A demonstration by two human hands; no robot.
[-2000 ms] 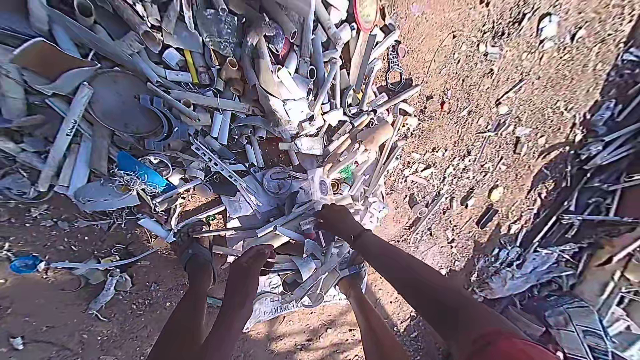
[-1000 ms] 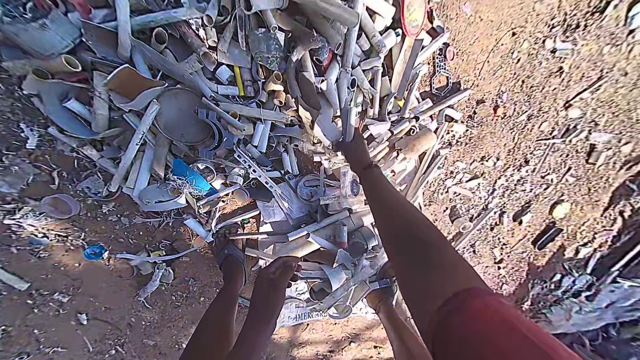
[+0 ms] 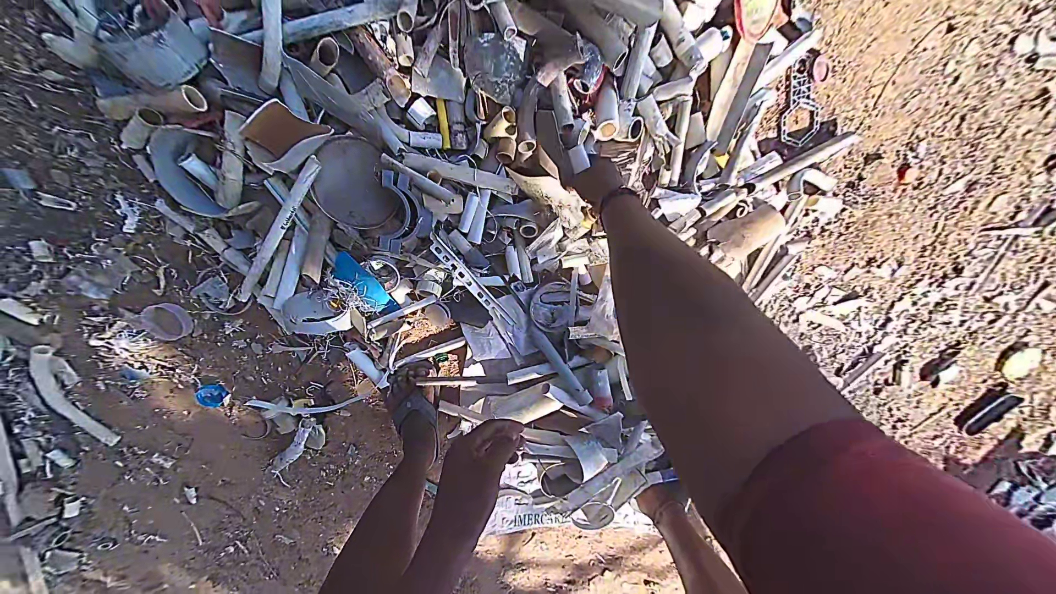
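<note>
My right hand reaches far into a heap of plastic pipe scrap, its fingers closed around the near end of a grey pipe piece; the grip is partly hidden. Nearer my feet, my left hand hangs with curled fingers over a pale pipe, and whether it holds anything cannot be made out. Below it, cut pipes and offcuts lie on a white printed sack. A perforated white strip and a blue plastic piece lie left of my right forearm.
My feet stand on either side of the sack, the left one in a sandal. A round grey lid and a curved brown-faced piece rest in the heap. Another person's hand shows at the top left. Debris lies on the dirt at right.
My right hand has moved from the pipes near the sack up and away into the heap. My left hand stays low over the near pipes. The view has shifted somewhat.
</note>
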